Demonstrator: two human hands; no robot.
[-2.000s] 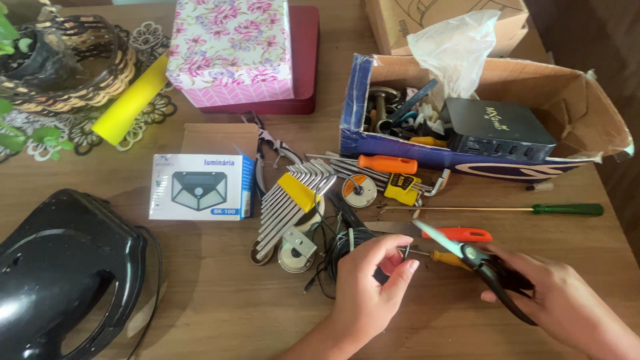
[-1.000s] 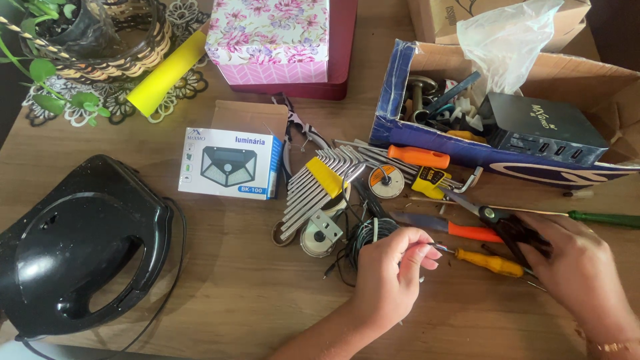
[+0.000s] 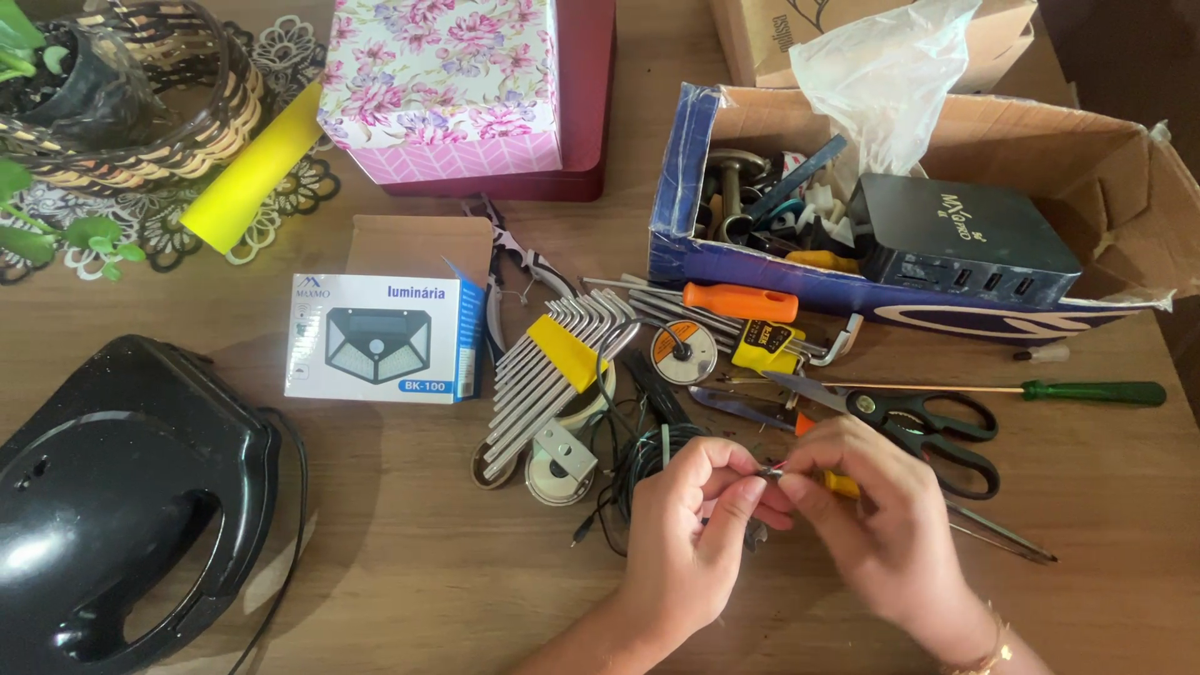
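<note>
My left hand (image 3: 694, 525) pinches a small wire end (image 3: 771, 472) between thumb and fingers, just in front of a coil of black cable (image 3: 647, 469). The fingertips of my right hand (image 3: 872, 516) close on the same wire end, where a bit of red shows. Black-handled scissors (image 3: 900, 417) lie on the table right behind my right hand. Partly covered by that hand are a knife (image 3: 741, 405) and a yellow-handled screwdriver (image 3: 841, 484). A set of hex keys in a yellow holder (image 3: 567, 352) rests left of the cable.
A torn blue cardboard box (image 3: 778, 272) holds a black TV box (image 3: 966, 234) and hardware. Near it lie an orange-handled screwdriver (image 3: 741, 302) and a green-handled one (image 3: 1092, 392). A lamp carton (image 3: 375, 337), pliers (image 3: 525, 258), a floral box (image 3: 450, 84) and a black appliance (image 3: 122, 506) stand leftward.
My right hand has let go of the scissors, which now lie on the table, and has moved left to meet my left hand at the wire end.
</note>
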